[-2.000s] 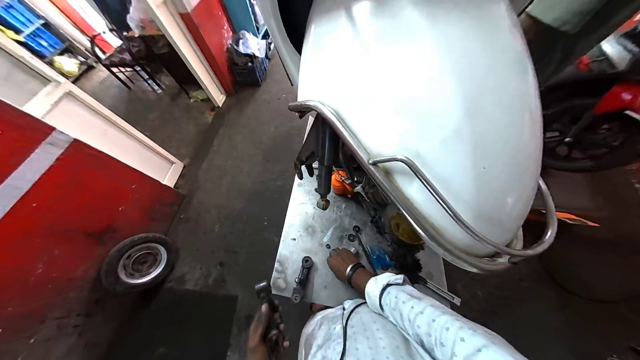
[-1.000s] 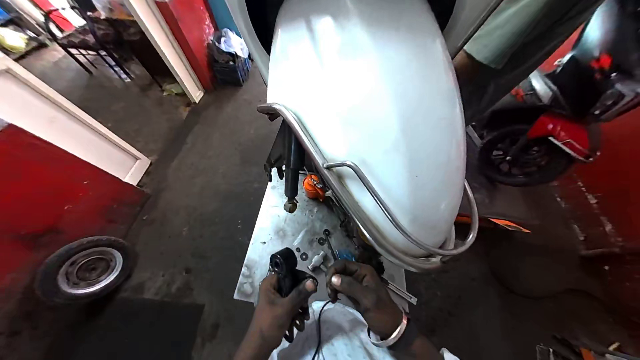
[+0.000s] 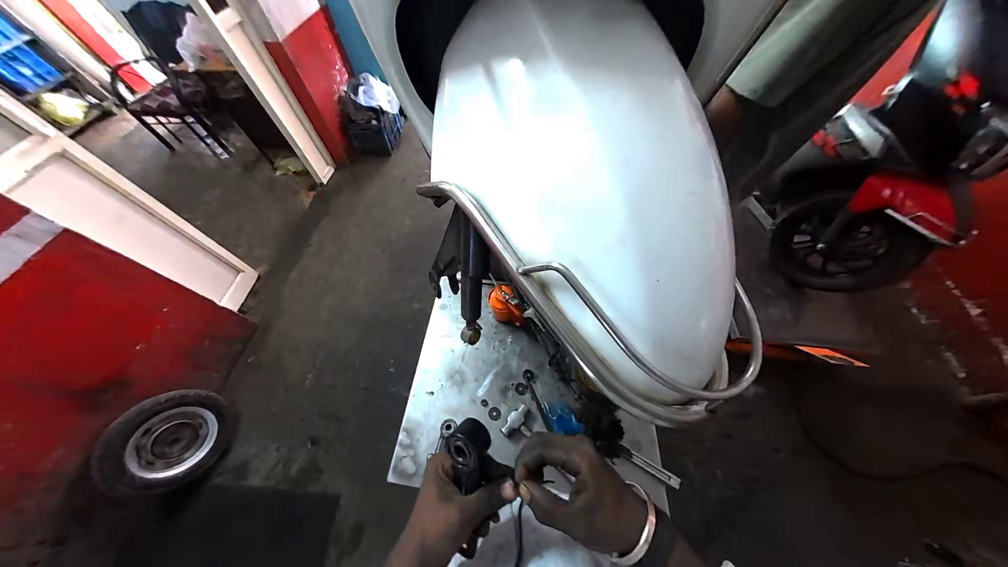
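Observation:
My left hand (image 3: 465, 504) is closed around a black metal part with a ringed eye (image 3: 465, 453), above the near edge of the metal platform (image 3: 429, 394). Close against it on the right, my right hand (image 3: 579, 496), with a metal bangle at the wrist, has thumb and fingertips together beside the part; whether something small is between them cannot be told. A hammer (image 3: 516, 420), several small washers (image 3: 494, 413) and a blue object (image 3: 563, 419) lie on the platform beyond my hands. A black shock absorber (image 3: 472, 276) hangs beside the scooter's white body (image 3: 583, 181).
A steel guard bar (image 3: 504, 252) curves round the white body. An orange object (image 3: 505, 304) lies by the shock absorber. A loose wheel (image 3: 165, 442) is at the left, beside a red panel (image 3: 94, 339). Another person's legs (image 3: 787, 87) and a red two-wheeler (image 3: 921, 205) are at the right.
My right hand was down on the platform two seconds ago; it has risen and come together with my left hand, which has brought the black part in front of me.

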